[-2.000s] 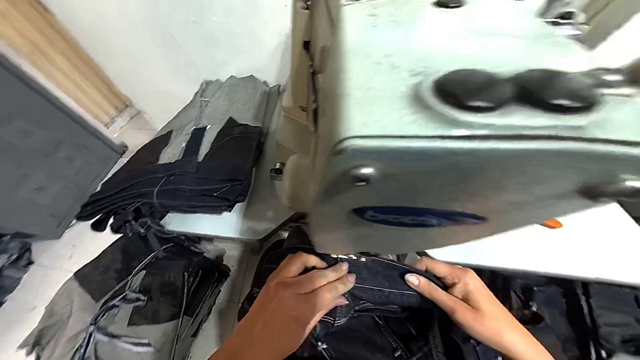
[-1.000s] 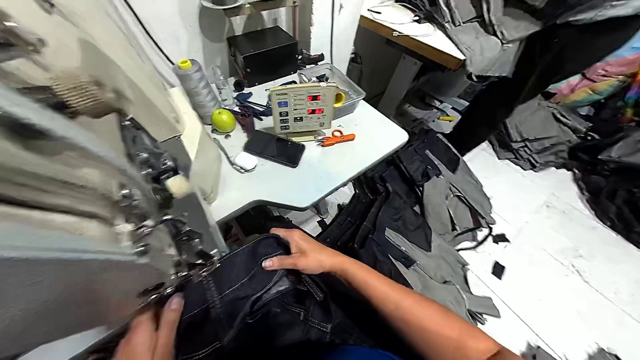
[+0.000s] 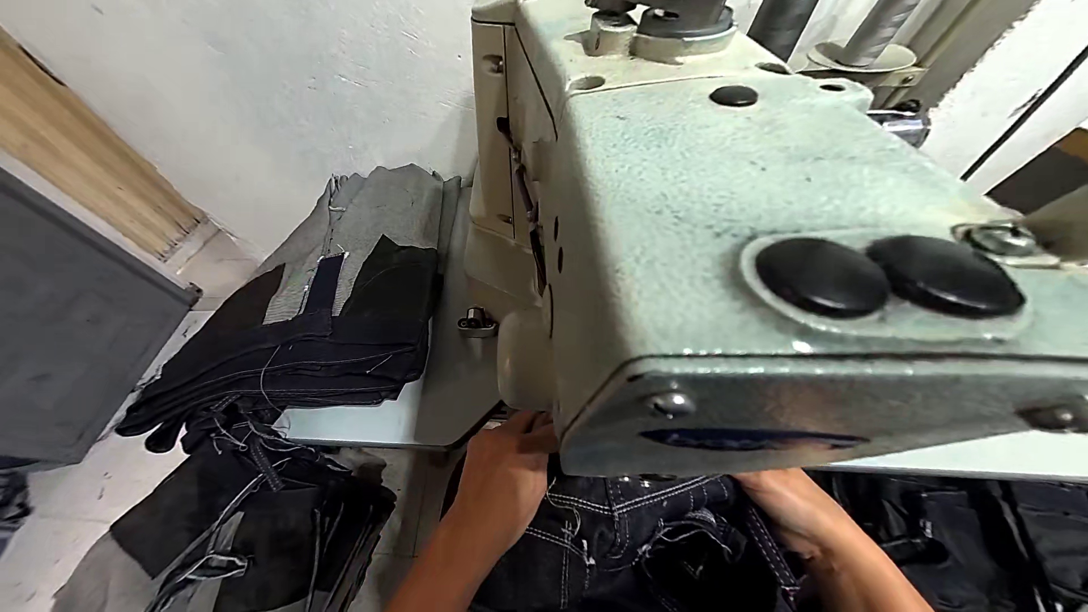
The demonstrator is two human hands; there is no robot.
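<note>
A dark denim garment [image 3: 625, 527] with pale stitching and frayed thread hangs at the front edge of an industrial sewing machine [image 3: 680, 187]. My left hand [image 3: 507, 467] is at the garment's upper left part, beside the machine's needle end; its fingertips are partly hidden by the machine head. At the garment's right side is my right hand [image 3: 786, 501], its fingers hidden beneath the machine arm and behind the cloth. The needle and presser foot cannot be seen from here.
Folded dark and grey denim pieces [image 3: 340, 340] lie on the table's left end [image 3: 357, 425]. More denim [image 3: 246, 527] with loose threads hangs below them. Further dark cloth [image 3: 952, 527] is at the lower right. A white wall [image 3: 323, 76] stands behind, a grey panel [image 3: 76, 323] at left.
The view has swung from the machine's right side back over its head. Compared with two seconds ago, my left hand is further up beside the machine, and my right fingers have gone out of sight under it.
</note>
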